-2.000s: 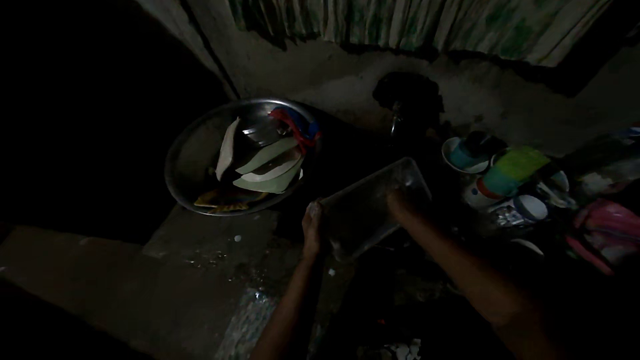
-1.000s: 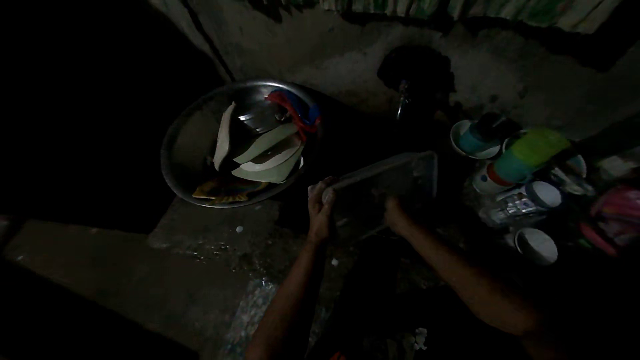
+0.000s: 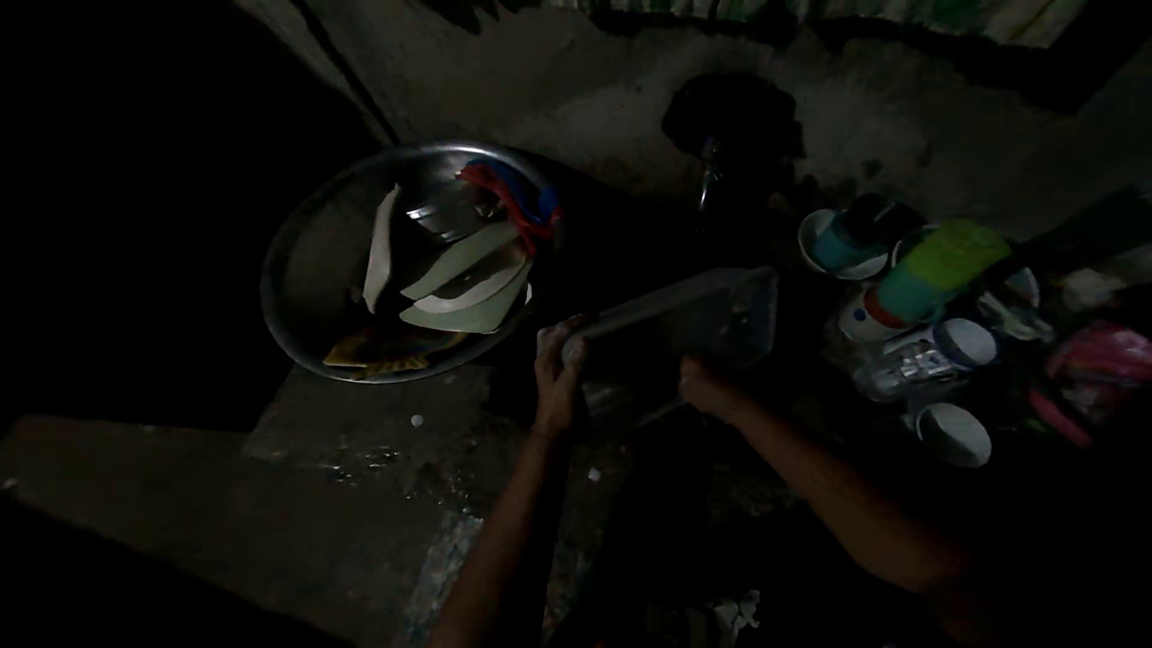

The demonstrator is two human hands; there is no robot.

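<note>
In dim light a clear plastic container [image 3: 684,333], rectangular and tilted, is held in front of me. My left hand [image 3: 560,369] grips its left end, with the thumb over the rim and some pale matter on the fingers. My right hand [image 3: 706,387] is at the side of the container nearest me, its fingers curled; whether it holds a cloth or a sponge is too dark to tell. Left of the container a large metal basin [image 3: 297,346] holds several pale green and white plates [image 3: 472,297], a metal dish and a red and blue cloth or bag [image 3: 513,202].
A tap [image 3: 706,184] juts from the concrete wall behind the container. At the right stand bowls, a green cup [image 3: 954,256], a clear jar [image 3: 913,364], a white cup [image 3: 954,435] and a pink plastic bag [image 3: 1098,360]. A wet concrete ledge [image 3: 360,432] runs below the basin.
The container has been tipped, so its open side shows less than two seconds ago. My right hand has moved from inside the container to its near side.
</note>
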